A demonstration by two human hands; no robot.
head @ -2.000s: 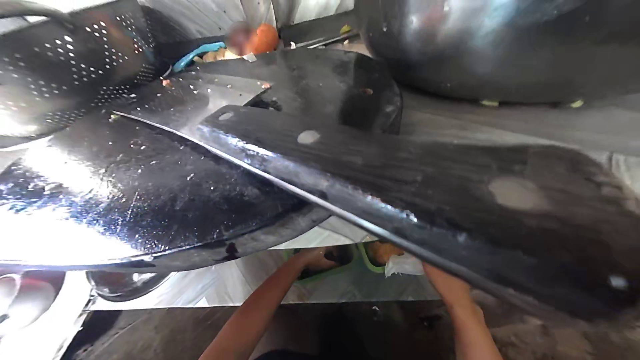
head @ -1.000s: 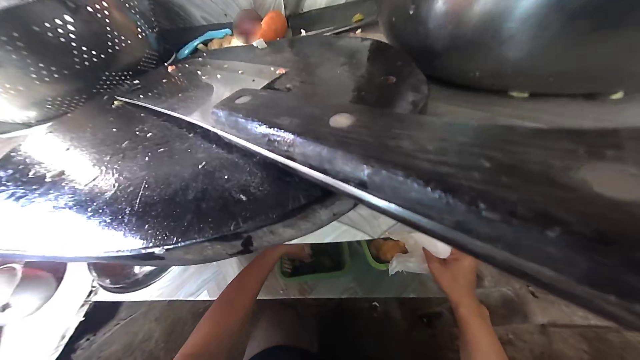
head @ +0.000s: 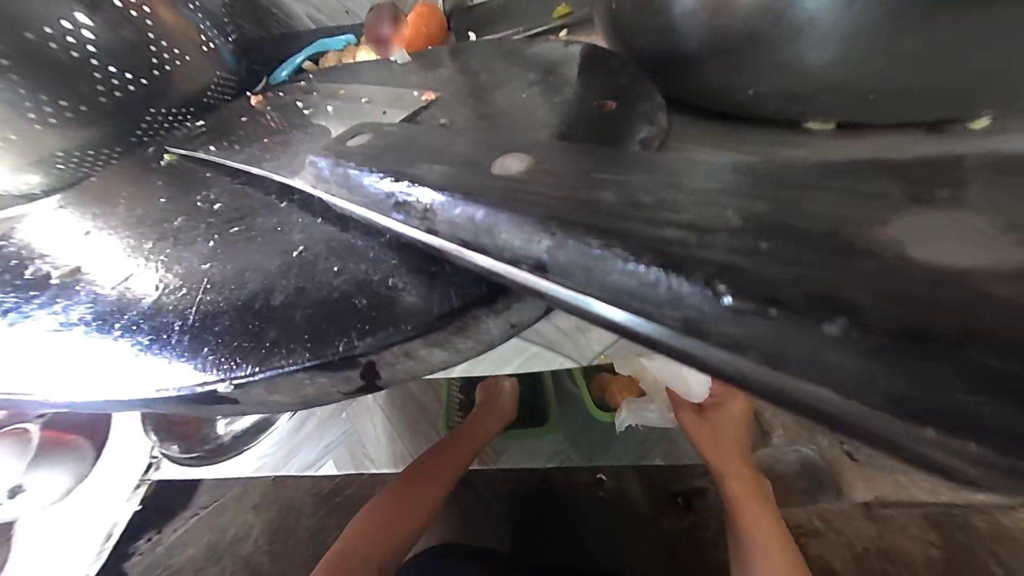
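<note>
My left hand (head: 498, 400) reaches into a green-rimmed plastic basket (head: 546, 408) low in the view; its fingers and anything in them are hidden. My right hand (head: 716, 416) grips a crumpled white sheet, perhaps a thin plastic bag (head: 658, 390), beside a second green basket (head: 588, 396) holding something orange (head: 618, 390). Large and close above my hands lies a knife, its dark riveted wooden handle (head: 640, 192) running to the right. The knife lies over a dark round cutting board (head: 240, 264) with wet food scraps on it.
A perforated metal colander (head: 104, 88) stands upper left. Behind the board are a tomato (head: 426, 26), an onion (head: 386, 29) and a light-blue handled tool (head: 310, 58). A big metal bowl (head: 800, 60) fills the upper right. Metal bowls (head: 204, 436) sit lower left.
My left hand has shifted within its basket. My right hand, partly hidden two seconds ago, now shows with the white sheet in its fingers.
</note>
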